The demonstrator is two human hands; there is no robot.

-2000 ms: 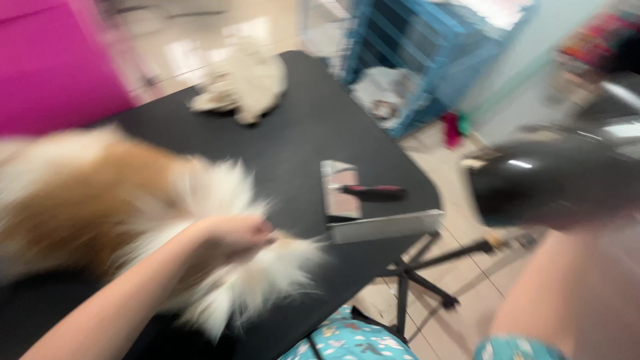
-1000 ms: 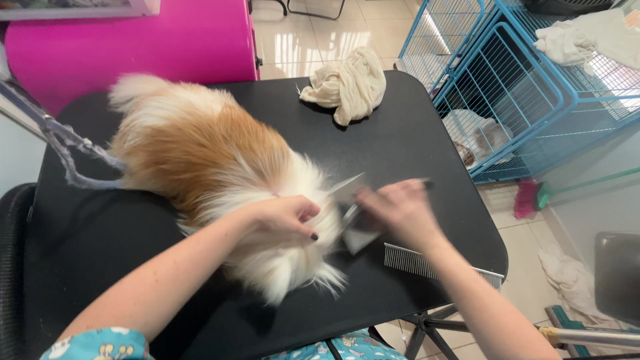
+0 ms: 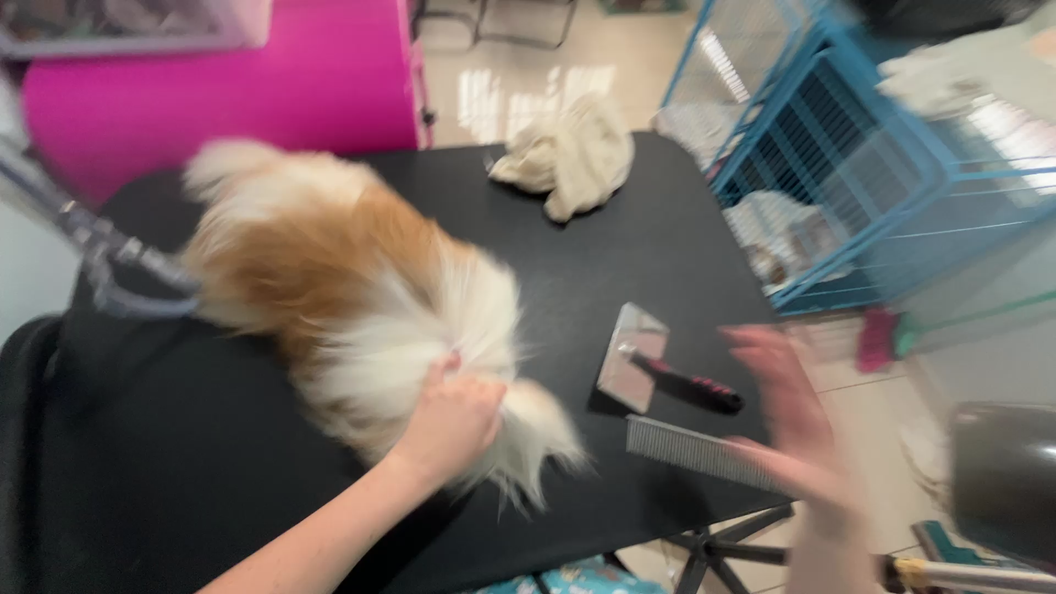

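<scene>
A long-haired white and tan dog [image 3: 330, 264] lies across the black grooming table [image 3: 577, 280]. On the white fur at its head end rests my left hand [image 3: 458, 417], its fingers curled into the hair. My right hand [image 3: 784, 412], blurred by motion, hovers at the table's right edge with fingers spread and nothing in it. Just left of it lies a slicker brush [image 3: 652, 367] with a black and pink handle. A metal grooming comb [image 3: 701, 452] lies below the brush, its right end partly behind my right hand.
A crumpled cream cloth [image 3: 577, 157] lies at the table's far edge. Beyond stand a magenta cylindrical object [image 3: 231, 91] and a blue wire cage [image 3: 858, 181] with its door swung out. A jointed grey arm [image 3: 124, 247] reaches in at left. A dark rounded object [image 3: 1002, 478] is at right.
One second ago my right hand was over the brush beside the dog's head; now it is farther right, apart from the brush. My left hand remains on the dog's fur.
</scene>
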